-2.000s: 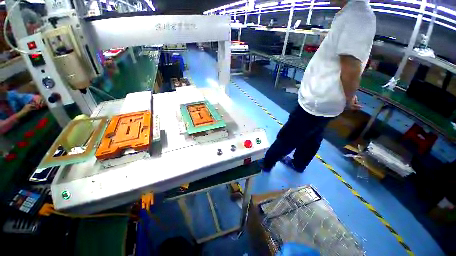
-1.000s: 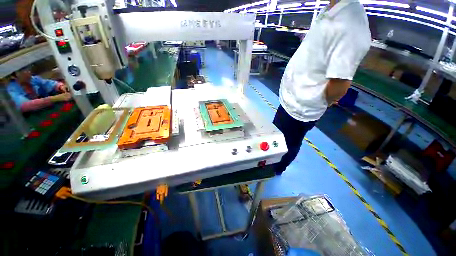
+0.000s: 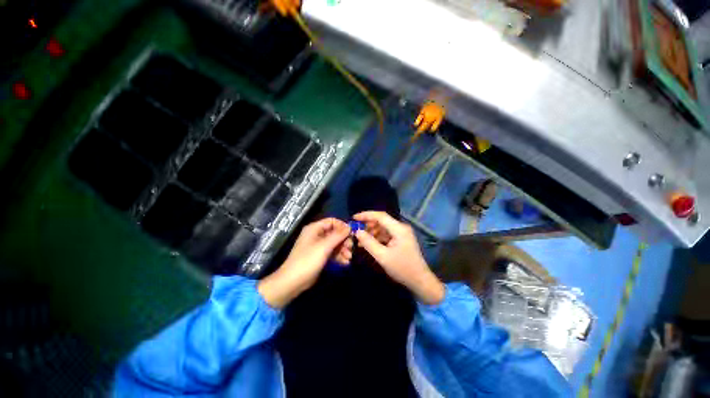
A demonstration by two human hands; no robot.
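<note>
My left hand (image 3: 315,250) and my right hand (image 3: 394,249) meet in front of my body, both bare, with blue sleeves. Their fingertips pinch a tiny blue-purple thing (image 3: 356,226), perhaps a finger cot; it is too small to tell. A clear blister tray (image 3: 307,186) lies to the left on the green bench (image 3: 47,233), with dark display modules (image 3: 204,169) in its six pockets. Neither hand touches the tray.
The white press machine (image 3: 498,58) stands at upper right with a red stop button (image 3: 683,205). An orange connector (image 3: 429,116) hangs by its edge. A dark box is beyond the tray. A carton with clear plastic trays (image 3: 537,311) stands at lower right on the blue floor.
The view has swung down and left from the press to the bench. Both hands have come into view, pinching the small blue thing. The person in the white shirt is out of view.
</note>
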